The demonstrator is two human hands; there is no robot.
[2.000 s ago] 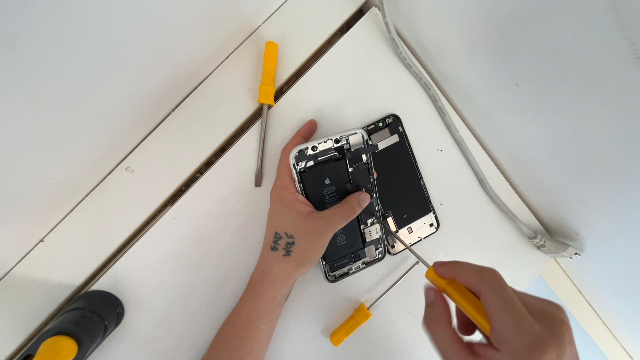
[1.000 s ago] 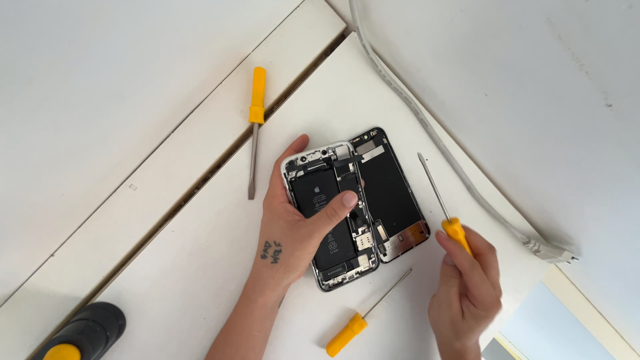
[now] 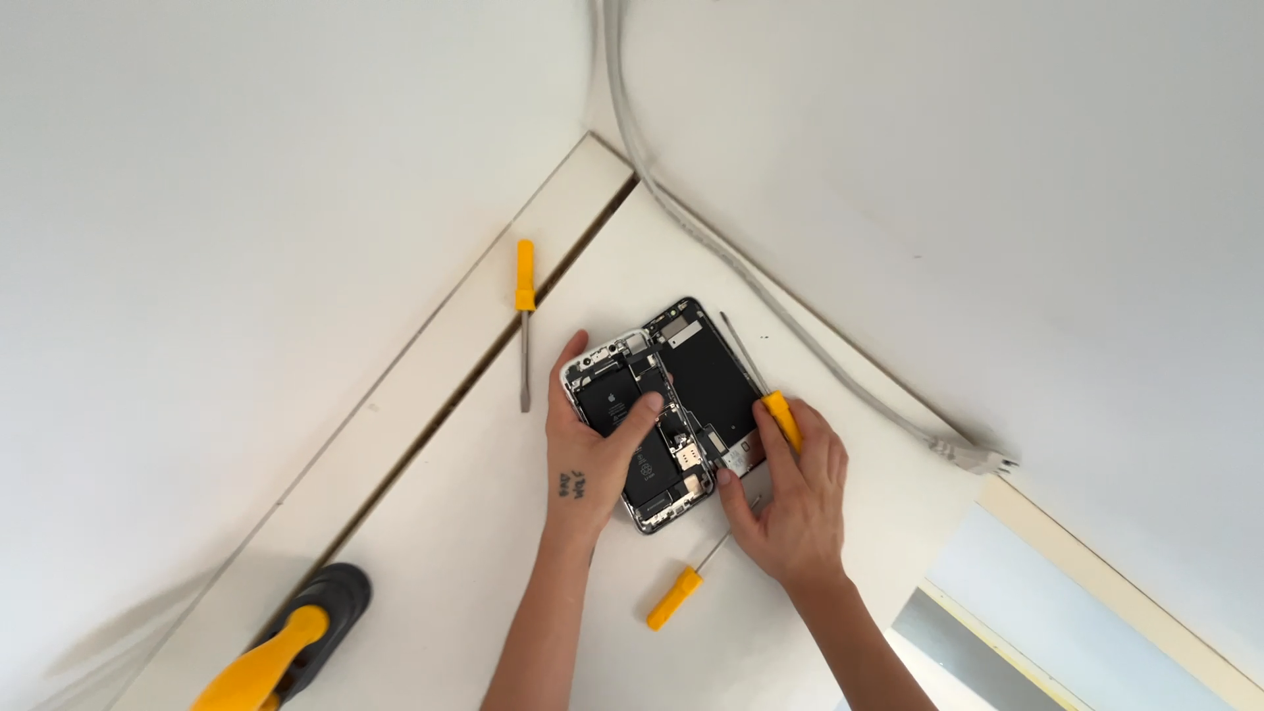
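Observation:
An opened smartphone lies in two parts joined side by side. My left hand grips the phone body, thumb across its inner edge beside the black battery. The detached display panel lies to the right, inner side up. At the panel's lower end is my right hand, its thumb and index finger near the flex cable between the parts. A yellow-handled screwdriver rests against the right hand's fingers, its shaft pointing up and left along the panel; how firmly it is held is unclear.
A flat-blade screwdriver lies across the gap in the white tabletop. Another thin screwdriver lies below the phone. A black and yellow tool stands lower left. A grey cable runs along the right wall to a plug.
My right hand has moved from beside the phone onto the lower end of the display panel, with the screwdriver. My left hand keeps its grip on the phone. The view now takes in more surroundings.

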